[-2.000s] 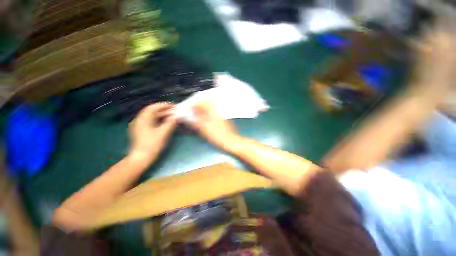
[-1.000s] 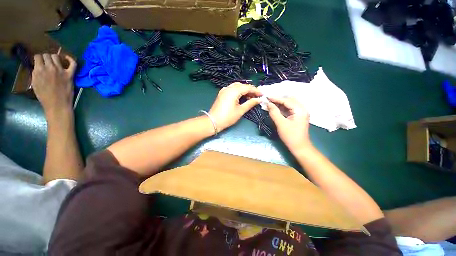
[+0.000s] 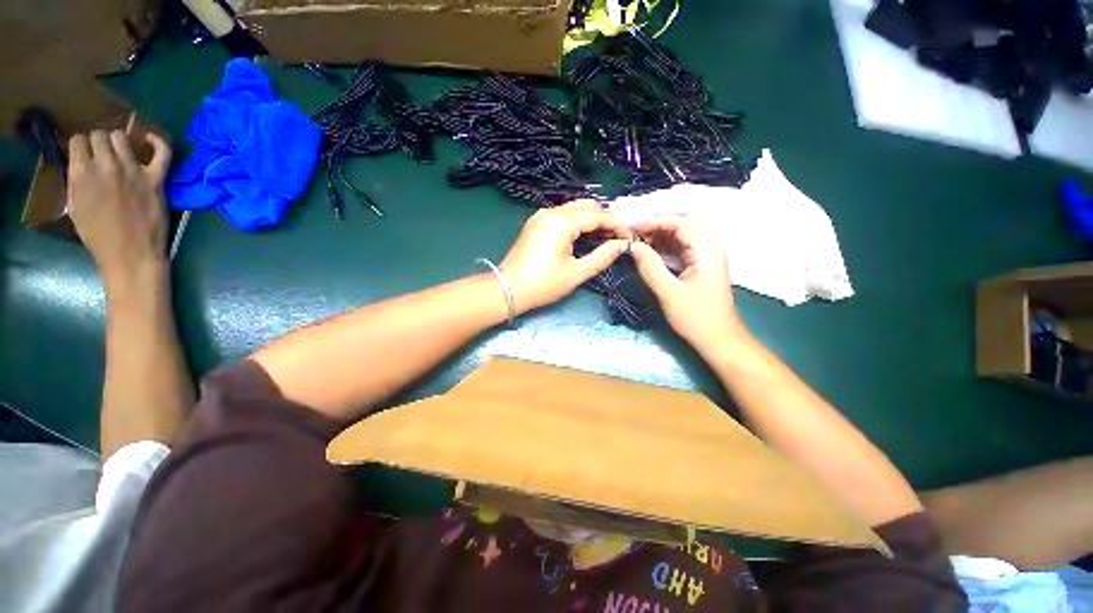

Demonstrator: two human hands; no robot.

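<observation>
My left hand and my right hand meet at their fingertips in front of the cable pile. They pinch a coiled black cable that hangs below the fingers; the pinched spot is mostly hidden. A white cloth lies behind and beside my right hand. The pile of black cables lies behind my hands. A brown mailer box with its long lid raised stands close to my body, and its inside is mostly hidden.
A blue cloth lies left of the cables. A large brown carton stands behind, beside yellow strips. A neighbour's hand is at a box on the left. An open box is at right. Black parts lie on a white sheet.
The view has steadied. A small white piece seen between my fingertips one second ago no longer shows. My hands remain together at nearly the same place.
</observation>
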